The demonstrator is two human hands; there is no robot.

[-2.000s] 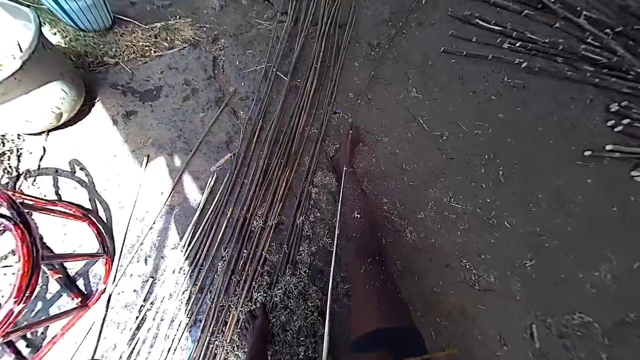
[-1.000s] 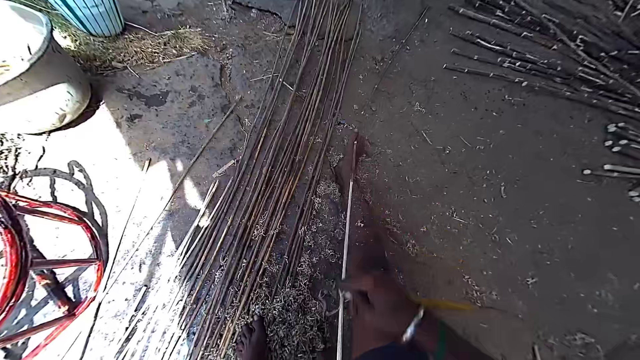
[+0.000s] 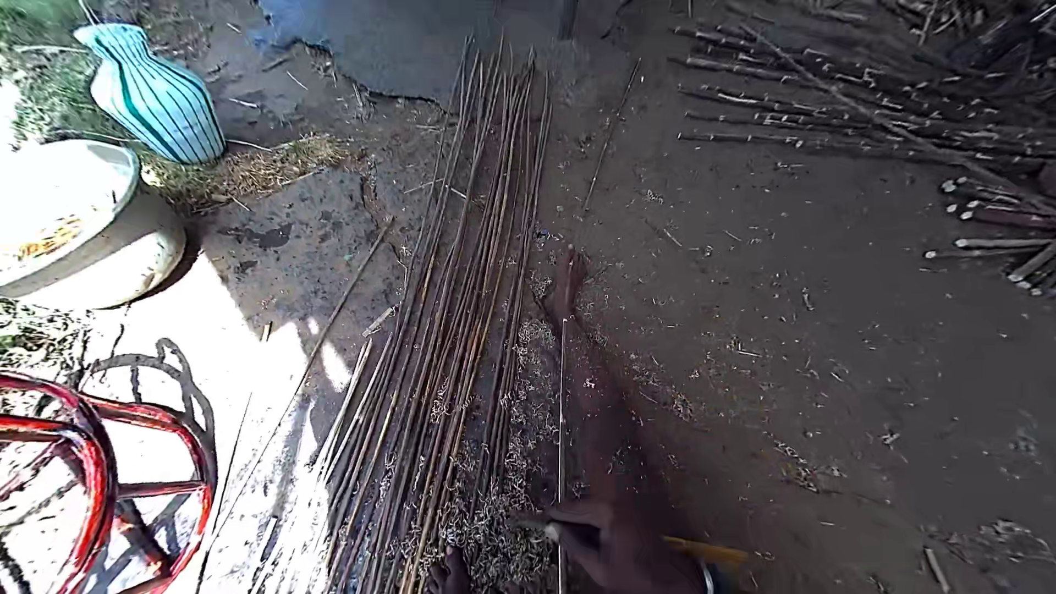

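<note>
My right hand [image 3: 615, 540] is at the bottom, right of centre, its fingers closed around a thin pale stick [image 3: 563, 412] that runs up toward the toes of my outstretched foot [image 3: 569, 276]. A short, blurred piece juts left from the fingers; whether it is a blade cannot be told. A metal band circles the wrist. Beside the forearm lies a yellow strip [image 3: 705, 551] of unclear kind. Left of the stick, a long bundle of thin brown sticks [image 3: 470, 313] lies on the ground, with curly shavings [image 3: 516, 511] around its lower end. My left hand is out of view.
A red tubular frame [image 3: 103, 487] stands lower left. Above it are a pale basin [image 3: 153, 247] and a striped teal-and-white container [image 3: 161, 103]. Thicker cut sticks [image 3: 792, 120] are piled upper right. Toes of another foot [image 3: 450, 571] show at the bottom edge, by the shavings.
My right hand, unseen two seconds ago, came into view at the pale stick by one second ago and is now lower in the frame. The view has shifted, showing more ground ahead.
</note>
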